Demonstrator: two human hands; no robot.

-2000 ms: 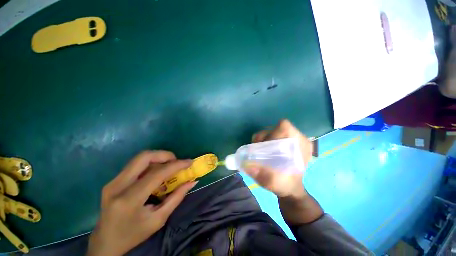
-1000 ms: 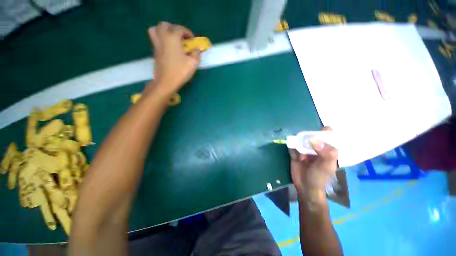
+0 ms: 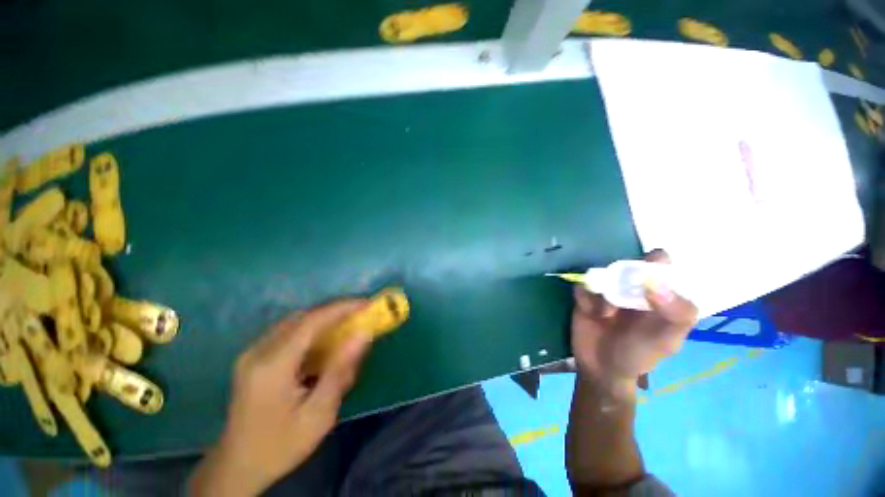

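My left hand (image 3: 291,374) holds a yellow housing (image 3: 386,309) over the front edge of the green bench; its rounded end with a dark opening sticks out past my fingers, and the rest is covered by them. My right hand (image 3: 626,335) grips a white squeeze bottle (image 3: 619,282) near the bench's front edge. Its yellow-green needle tip points left, apart from the housing. A pile of yellow housings (image 3: 60,296) lies at the left of the bench; some show shiny spots.
A pale rail (image 3: 291,95) with a metal post (image 3: 543,34) runs behind the bench. Beyond it, the dark green belt carries spaced yellow housings (image 3: 424,22). A white sheet (image 3: 699,116) with a pink strip (image 3: 746,170) lies right. A blue stool (image 3: 737,330) stands on the blue floor.
My left hand has come back from the rail to the bench's front edge with a yellow housing in it. A housing now lies on the belt beyond the rail. My right hand still holds the bottle.
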